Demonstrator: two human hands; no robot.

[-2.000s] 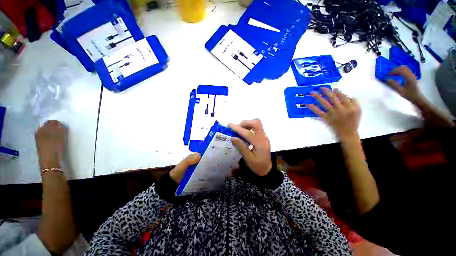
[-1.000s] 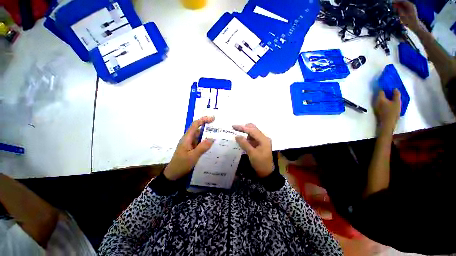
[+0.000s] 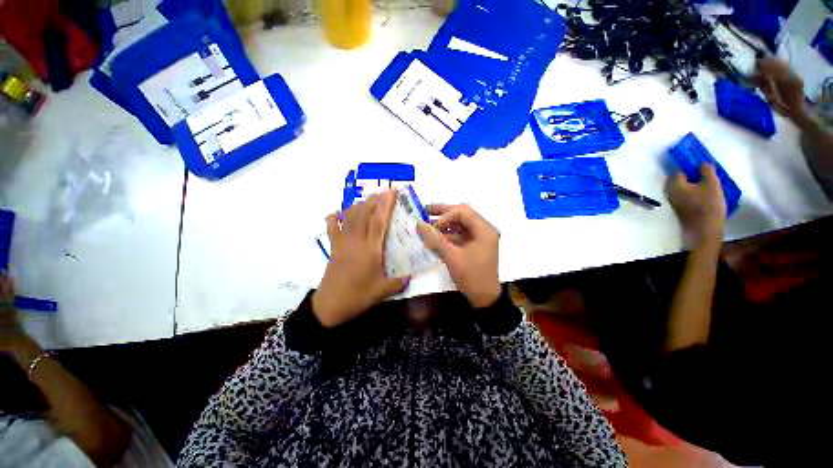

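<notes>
A retail box is held in front of me, its white printed back panel showing, with a blue edge at the upper right. My left hand lies over the box's left side, fingers across the panel. My right hand holds the box's right edge with bent fingers. Another carton lies on the table just beyond, partly hidden by my left hand and the held box; its blue top flap shows.
Flat carton stacks lie at left and ahead. Filled trays lie right of centre, below a tangled cable heap. Neighbours' hands work at far right; one holds a blue tray. An arm shows at lower left. Clear plastic lies left.
The held box has moved up from the table edge and tilted. My left hand has shifted from its edge to over the panel. The left neighbour's hand has come back into view.
</notes>
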